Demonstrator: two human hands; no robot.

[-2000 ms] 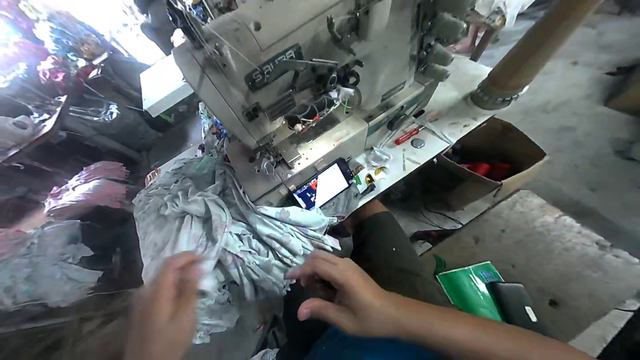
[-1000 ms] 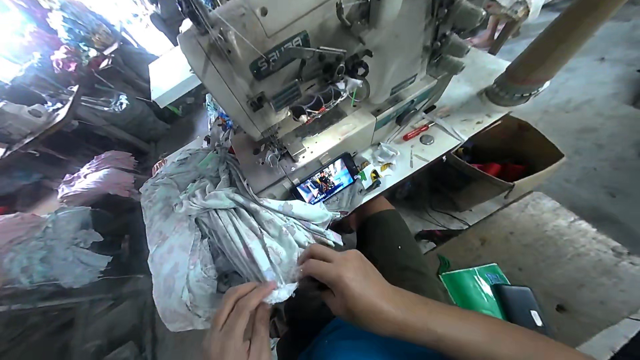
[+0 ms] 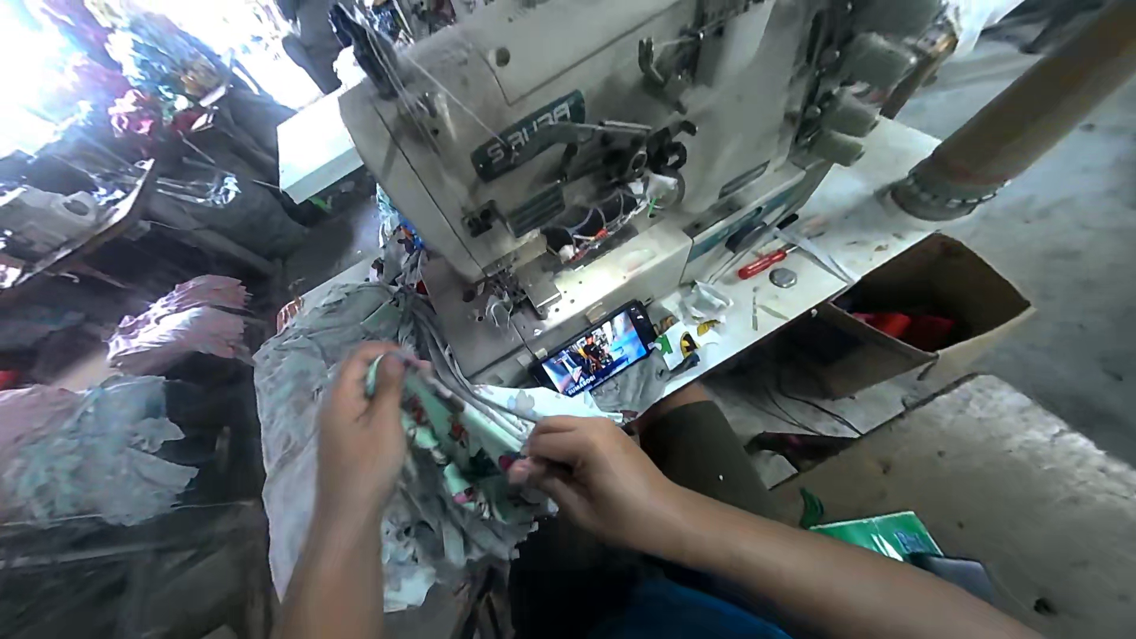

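A green printed fabric piece [image 3: 457, 435] is stretched between my two hands. My left hand [image 3: 364, 426] pinches its upper left end between thumb and fingers. The other end, to the right, is in the fingers of my right hand [image 3: 586, 475]. Beneath and around the piece lies a heap of pale grey and white cloth [image 3: 302, 382], partly hidden by my hands. Just beyond stands an industrial sewing machine [image 3: 568, 115] with its needle area [image 3: 519, 288] above the heap. A phone [image 3: 599, 351] with a lit screen leans at the machine's near edge.
On the white tabletop [image 3: 879, 195] lie a red-handled screwdriver [image 3: 763, 264], a small round metal disc [image 3: 783, 277] and scraps. A cardboard box [image 3: 976, 302] with red material stands at the right, near a thick pole [image 3: 1021, 115]. Pink cloth stacks [image 3: 182, 324] are at left.
Both hands have come up from the lower edge of the heap, where they held a white cloth edge one second ago. The green printed piece now shows between them.
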